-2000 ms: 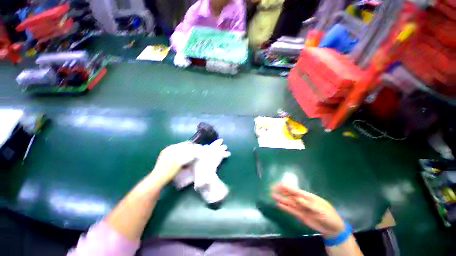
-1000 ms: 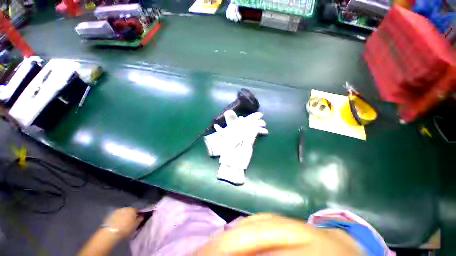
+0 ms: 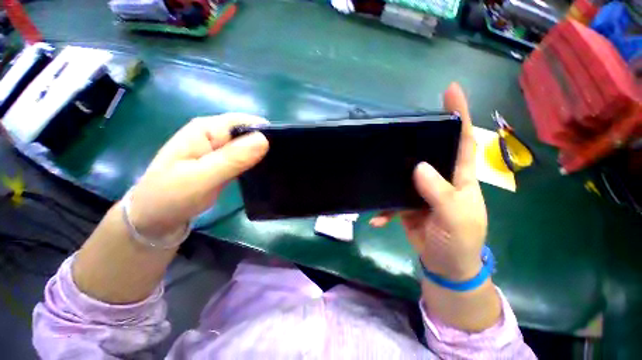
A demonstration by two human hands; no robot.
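A black glossy smartphone (image 3: 345, 165) is held up sideways in both hands above the green bench, its dark face towards me. My left hand (image 3: 186, 172) grips its left end, thumb on the front. My right hand (image 3: 450, 193) grips its right end, thumb on the front and one finger along the right edge. The phone hides most of the white gloves (image 3: 336, 226); a small part shows below it. The barcode scanner is almost wholly hidden.
Diagonal cutters (image 3: 516, 149) with yellow handles lie on paper (image 3: 487, 163) at the right. Red-orange foam slabs (image 3: 584, 88) stand at back right. A white-topped black box (image 3: 60, 95) is at the left bench end. A circuit board (image 3: 176, 17) lies at the back left.
Both hands have come up from near my lap and now hold the phone over the bench. The phone covers the scanner and most of the gloves, which were visible before.
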